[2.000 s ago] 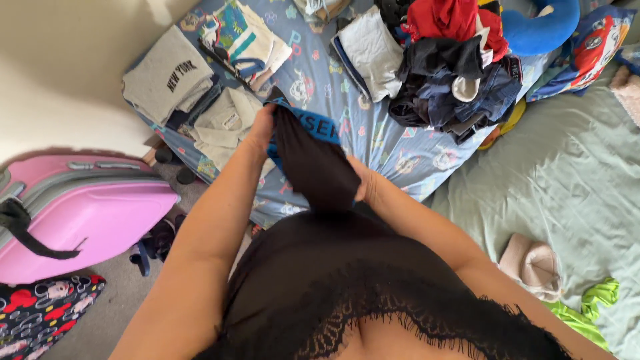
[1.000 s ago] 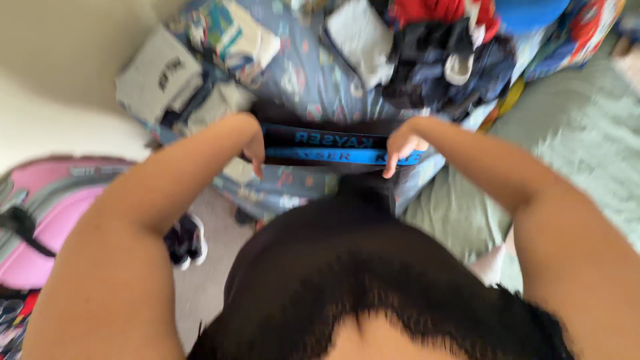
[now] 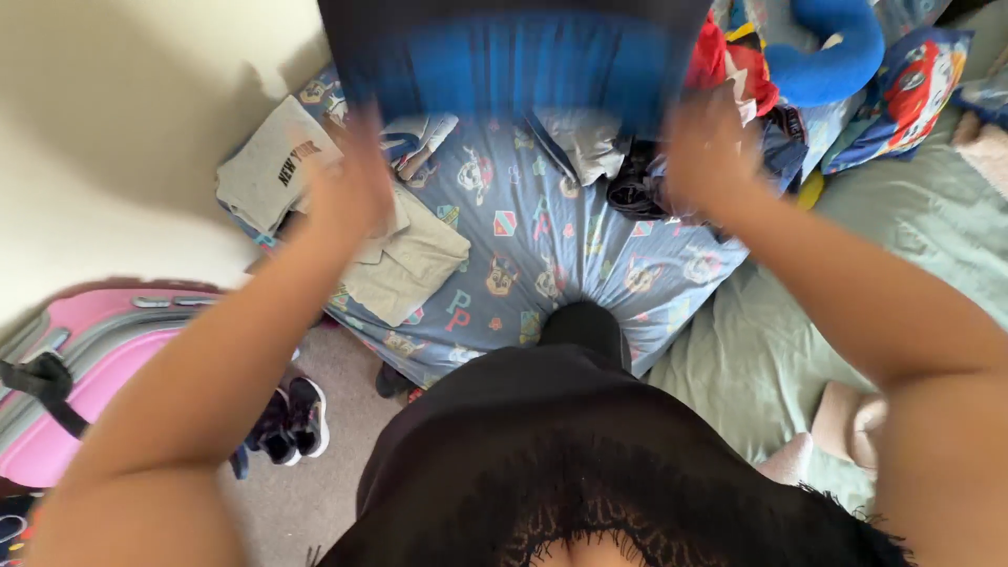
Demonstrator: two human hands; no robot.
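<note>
A black garment with a blue waistband [image 3: 512, 67], blurred by motion, is stretched out at the top of the view and runs past its edge. My left hand [image 3: 350, 169] grips its left side and my right hand [image 3: 705, 150] its right side; the fingers of both are blurred. Below the garment lies a bed with a blue cartoon-print sheet [image 3: 504, 260]. Near my left hand are a folded grey garment with printed lettering [image 3: 272, 165] and a folded beige shirt [image 3: 409, 260]. Behind my right hand is a pile of dark clothes [image 3: 638, 185], with a light grey garment [image 3: 587, 146] beside it.
A pink suitcase [image 3: 118, 354] stands at the left by the wall, with dark shoes [image 3: 295, 421] on the carpet. Right of the printed bed spreads a pale green bedcover [image 3: 732, 354]. A blue neck pillow [image 3: 835, 63] and a cartoon-print pillow [image 3: 913, 94] lie at the upper right.
The black and blue garment, bunched between my hands two seconds ago, was spread wide one second ago. Both hands have since moved up and farther out with it.
</note>
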